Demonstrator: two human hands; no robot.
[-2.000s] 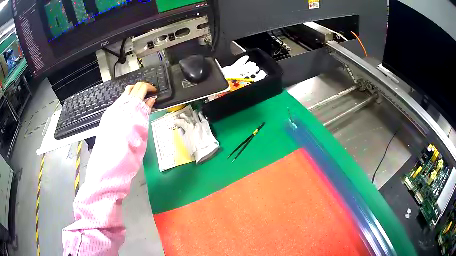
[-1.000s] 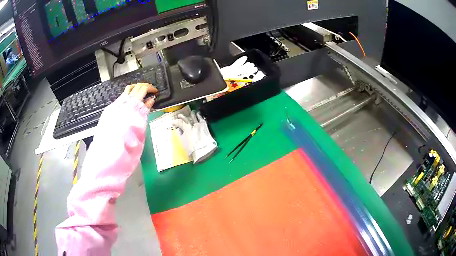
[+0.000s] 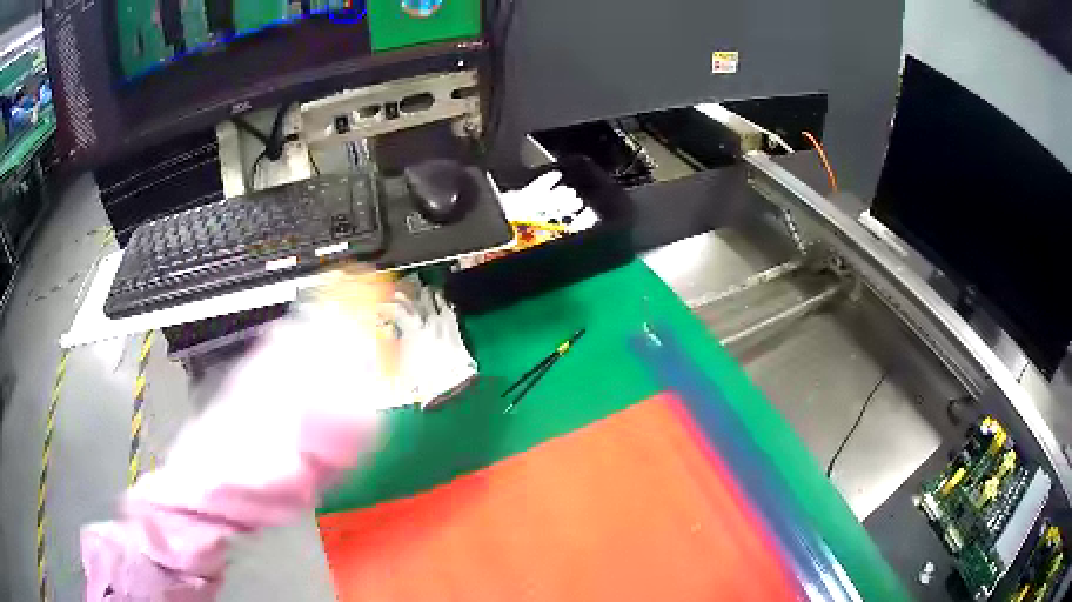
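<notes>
My left hand (image 3: 359, 308), in a pink sleeve, is blurred over the papers and whitish gloves (image 3: 437, 353), just below the keyboard. Whether its fingers hold anything cannot be told. The black keyboard (image 3: 241, 241) lies on the raised shelf at the left, with no hand on it. The black mouse (image 3: 439, 191) lies on a dark pad to its right. The monitor (image 3: 259, 47) above shows a green board image. My right hand is out of the picture.
Black tweezers (image 3: 544, 369) lie on the green mat (image 3: 588, 308), beyond the red mat (image 3: 553, 517). Clear strips (image 3: 752, 476) run along its right side. A black parts box (image 3: 547, 261) is behind. Circuit boards (image 3: 982, 506) and the conveyor rail (image 3: 917, 288) are at right.
My left hand has left the keyboard and moved down and right over the gloves and papers. The monitor picture has changed. The view has shifted, so the mats sit lower and further left.
</notes>
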